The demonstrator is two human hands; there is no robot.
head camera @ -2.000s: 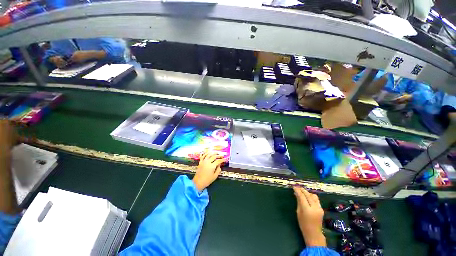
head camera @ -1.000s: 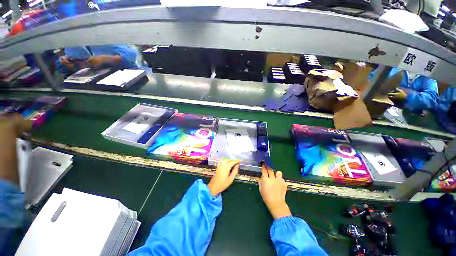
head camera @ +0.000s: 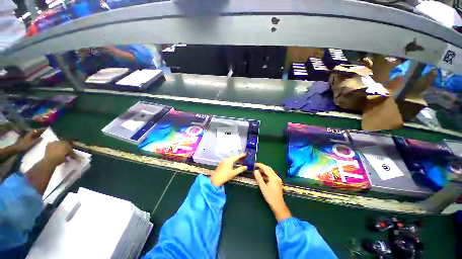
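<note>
An open grey box base [head camera: 210, 146] lies on the green conveyor with a white card in its middle and a dark blue compartment strip [head camera: 252, 144] at its right end. My left hand [head camera: 229, 170] is at the box's near edge, fingers at the lower end of the strip. My right hand [head camera: 267, 181] is beside it at the near right corner, fingertips at the strip's end. Whether the fingers grip anything is too small to tell. A colourful printed lid [head camera: 177, 135] lies against the base's left side.
Another open base [head camera: 132, 123] is at left; a lid [head camera: 326, 159] and base [head camera: 382, 163] are at right. White sheets [head camera: 88, 227] and black bagged accessories [head camera: 397, 238] lie on the bench. Another person's hands [head camera: 50, 154] hold white sheets at left. A grey shelf [head camera: 228, 31] crosses above.
My right hand has moved left from beside the accessories to the box corner, and my left hand from the lid to the base. The boxes have shifted left along the belt.
</note>
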